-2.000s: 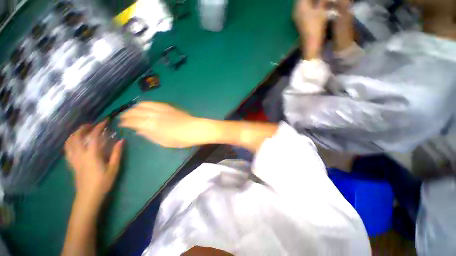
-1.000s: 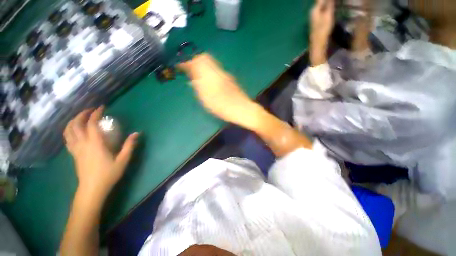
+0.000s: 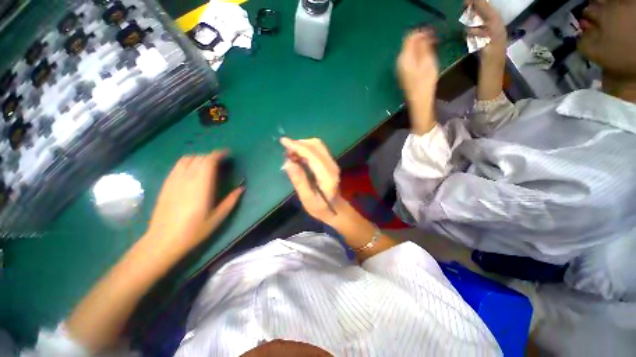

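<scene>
My left hand [image 3: 187, 202] is blurred over the green mat, thumb and fingers spread around a dark patch. Whether it holds something there cannot be told. My right hand [image 3: 315, 178] is to its right, shut on thin dark tweezers [image 3: 317, 183] that slant across the fingers, tips toward the upper left. A bright white round pad [image 3: 118, 196] lies left of my left hand. A loose dark module with an orange patch [image 3: 213, 114] lies above my hands, beside the stacked trays.
Clear stacked blister trays [image 3: 97, 90] with dark modules fill the upper left. A black frame [image 3: 205, 35] rests on a crumpled white wipe [image 3: 233, 31]; another frame [image 3: 266, 21] is beside it. A white bottle [image 3: 312, 29] stands right of them. A neighbour's hands [image 3: 418, 66] work at the upper right.
The open frame beside the module is gone from its spot. My left hand has moved right, off the white pad. My right hand has drawn back toward me and now shows tweezers.
</scene>
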